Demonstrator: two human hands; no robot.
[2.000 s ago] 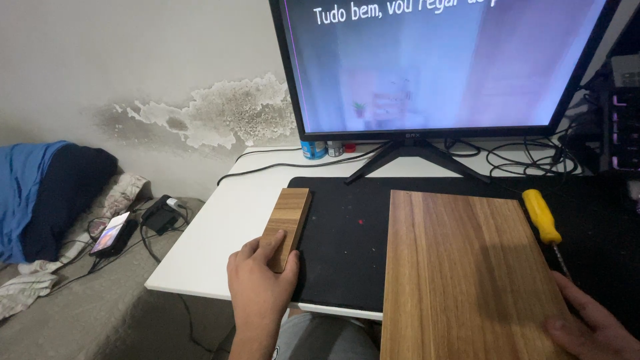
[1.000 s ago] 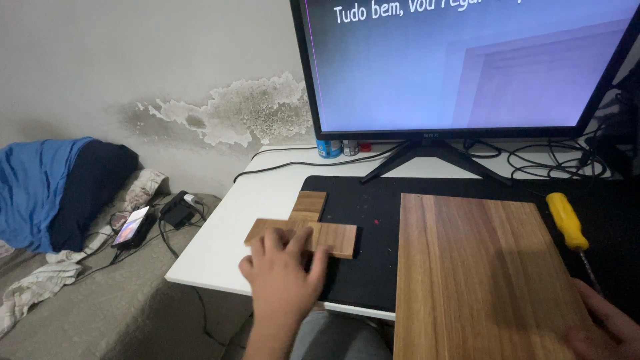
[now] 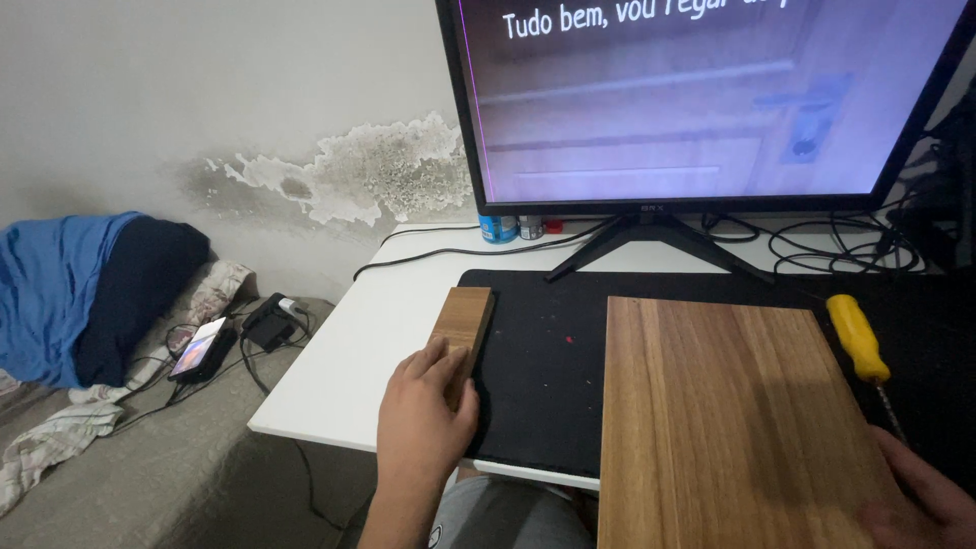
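Note:
My left hand [image 3: 427, 412] grips a small wooden block [image 3: 463, 313] by its near part, with the thumb on the right side and fingers over the top. The block lies lengthwise at the left edge of the black desk mat [image 3: 541, 381]. At the right, my right hand [image 3: 919, 496] holds the right edge of a large flat wooden board [image 3: 717, 412], its fingers partly blurred and cut off by the frame. A screwdriver with a yellow handle [image 3: 858, 339] lies on the mat just right of the board, its shaft pointing towards my right hand.
A monitor [image 3: 648, 207] stands at the back of the white desk [image 3: 328, 366], with small containers [image 3: 499, 229] beside its stand and tangled black cables [image 3: 846, 244] at the right. Left of the desk, a lit phone [image 3: 200, 347] and a black adapter [image 3: 268, 322] lie on a covered surface near blue cloth.
One second ago a small block lay crosswise over another under my left hand. Now the crosswise block is turned lengthwise, in line with the mat's left edge. My right hand stays at the board.

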